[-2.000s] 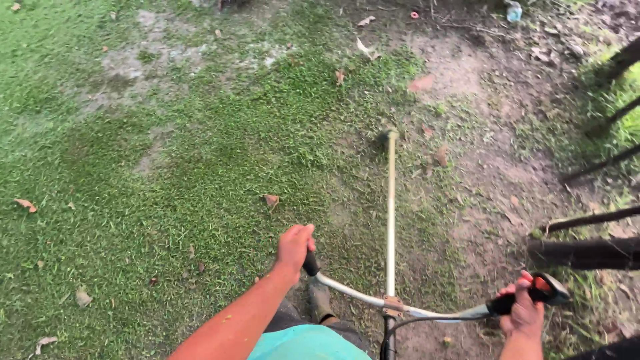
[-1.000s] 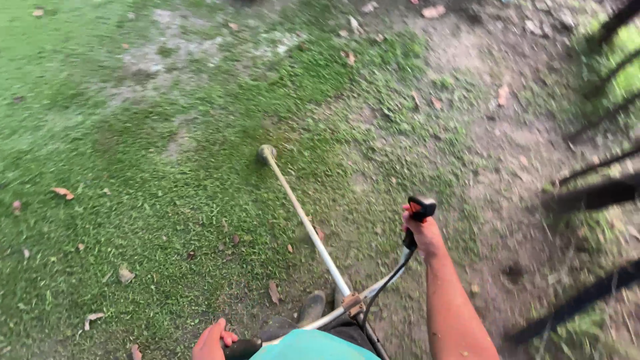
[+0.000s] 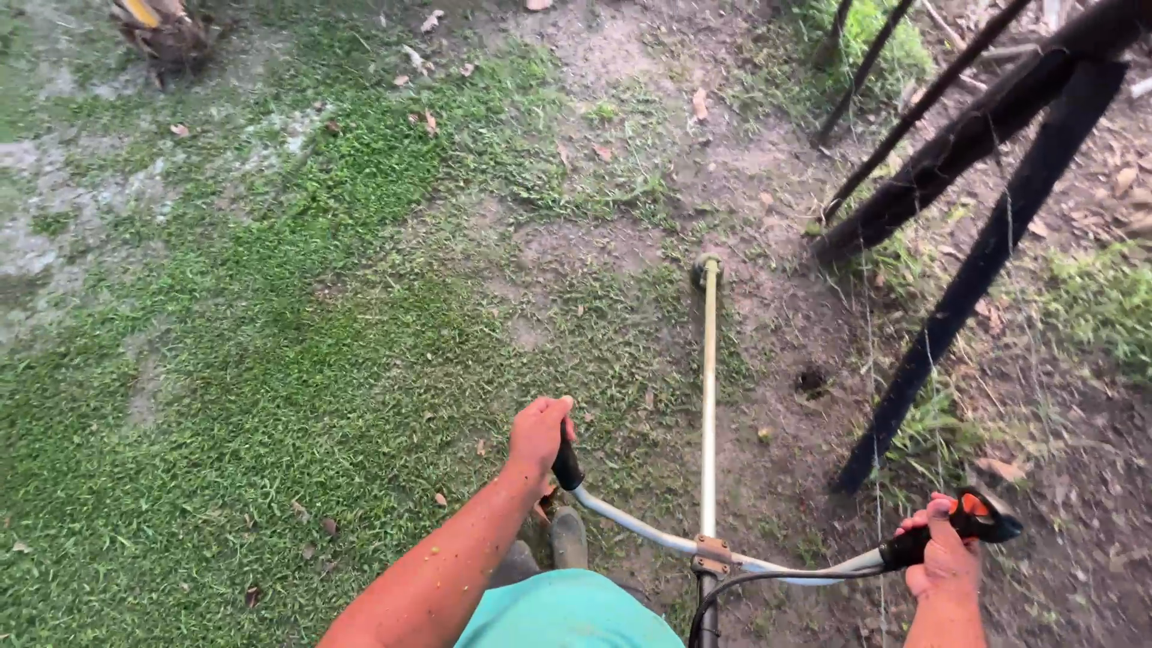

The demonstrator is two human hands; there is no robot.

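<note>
My left hand is closed around the black left grip of a brush cutter's handlebar. At the lower right, my right hand holds the black throttle grip, which has an orange part. The silver handlebar crosses the long pale shaft at a brown clamp. A black cable runs from the throttle side down along the shaft. The cutting head is low over bare soil and short grass, just left of the dark fence posts; its cutting part cannot be made out.
A wire fence with dark wooden posts and a slanting black post stands on the right. A small hole lies in the soil. A cut stump or plant base is at the upper left. My boot shows below.
The cutting head was over grass to the left one second ago and has swung right, toward the fence. Both hands have moved right with the handlebar. The stump has come into view.
</note>
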